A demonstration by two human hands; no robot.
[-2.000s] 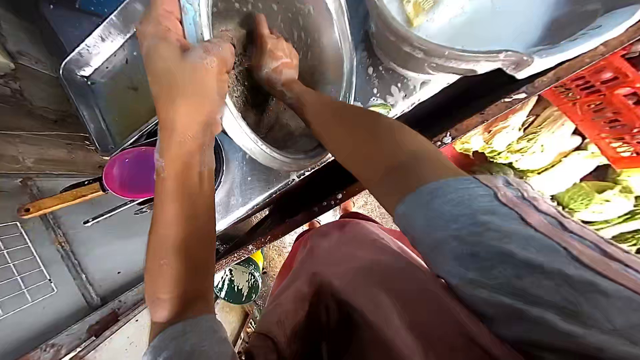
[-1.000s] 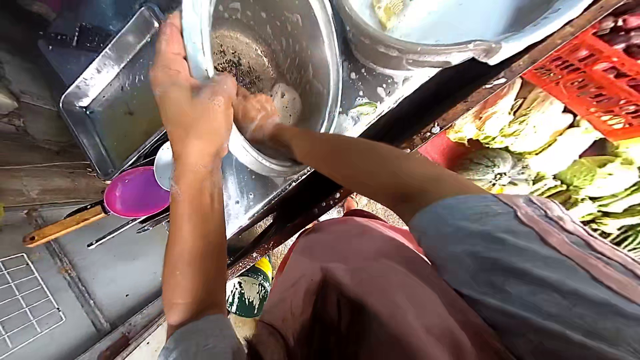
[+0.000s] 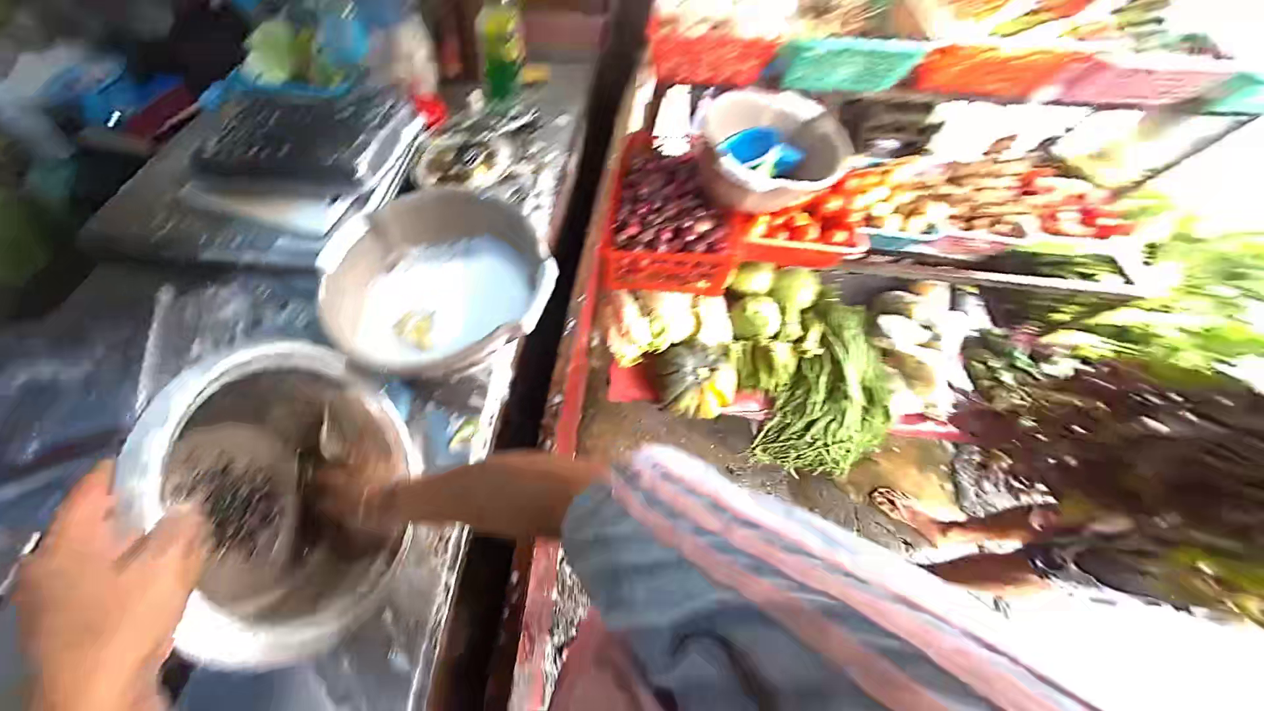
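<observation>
A wide metal pot [image 3: 272, 647] stands on the wet metal counter at the lower left, with dark residue on its inside. My left hand [image 3: 109, 583] grips the pot's left rim, thumb over the edge. Inside the pot, against the right part of its inner wall, is my right hand [image 3: 360, 484]; motion blur hides its fingers, so I cannot tell whether it holds anything. Just behind the pot sits a large basin [image 3: 533, 296] of whitish water, a yellowish piece in it.
Metal trays [image 3: 286, 207] and a green bottle [image 3: 501, 49] are at the back left. Right of the counter's edge are a red crate of onions [image 3: 671, 267], a bucket [image 3: 790, 193], a squash [image 3: 686, 375] and long green beans [image 3: 829, 395]. A person's feet [image 3: 908, 513] show at the right.
The view has swung widely to the right, showing the vegetable stall. My left hand stays at the pot's rim; my right hand remains inside the pot.
</observation>
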